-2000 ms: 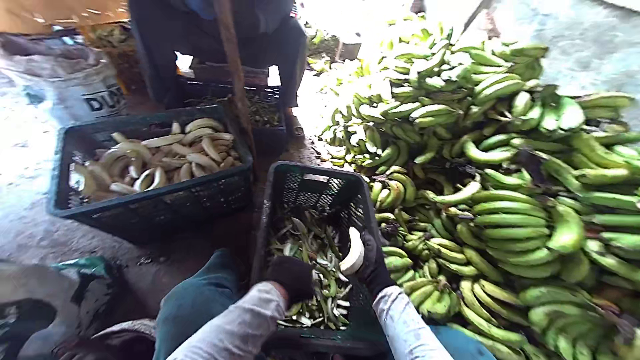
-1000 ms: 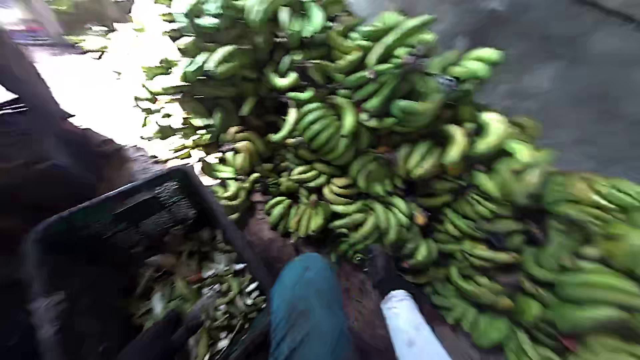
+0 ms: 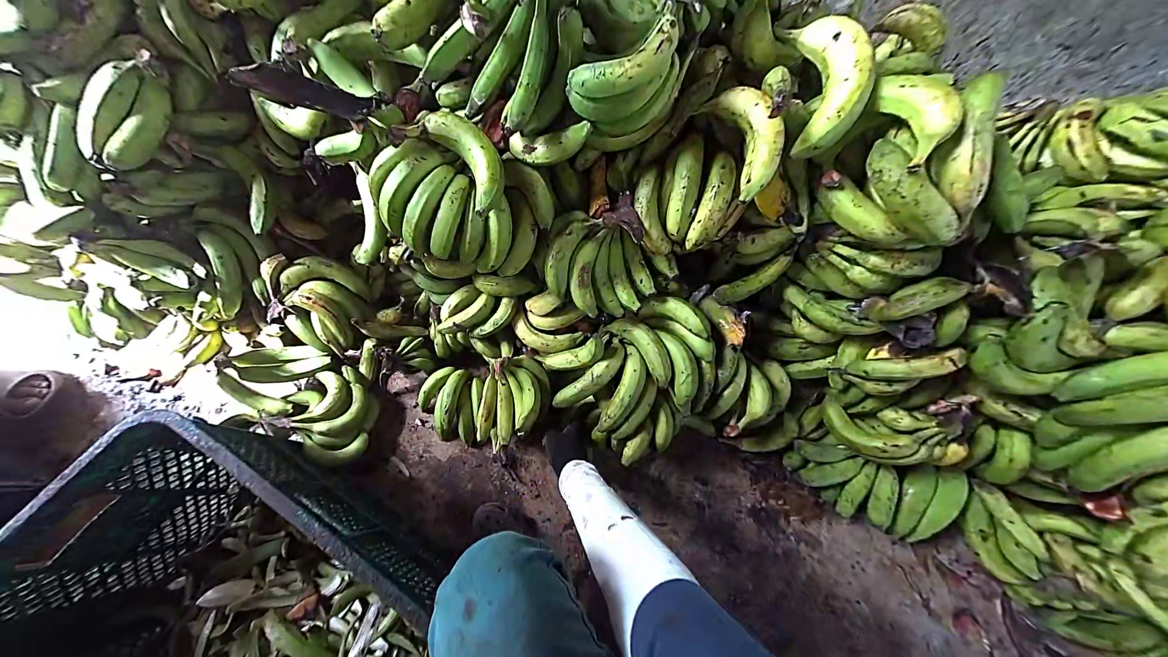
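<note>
A large heap of green banana or plantain bunches (image 3: 648, 356) fills the upper and right parts of the head view. My right hand (image 3: 568, 445), in a dark glove below a white sleeve, reaches to the lower edge of the heap, beside a bunch of small green fruit (image 3: 493, 401). Its fingers are mostly hidden in shadow and against the fruit, so I cannot tell whether they grip anything. My left hand is out of view. At the lower left, a dark green plastic crate (image 3: 274, 484) holds peels (image 3: 292, 593).
My knee in teal trousers (image 3: 511, 602) is between the crate and my right arm. Dark, dirty floor (image 3: 803, 557) shows below the heap. Another person's shoe (image 3: 29, 394) is at the left edge. A grey concrete surface (image 3: 1058, 46) lies at the upper right.
Two seconds ago a pale peeled fruit was at my right hand over the crate; now that hand is at the heap. The view has swung right towards the heap.
</note>
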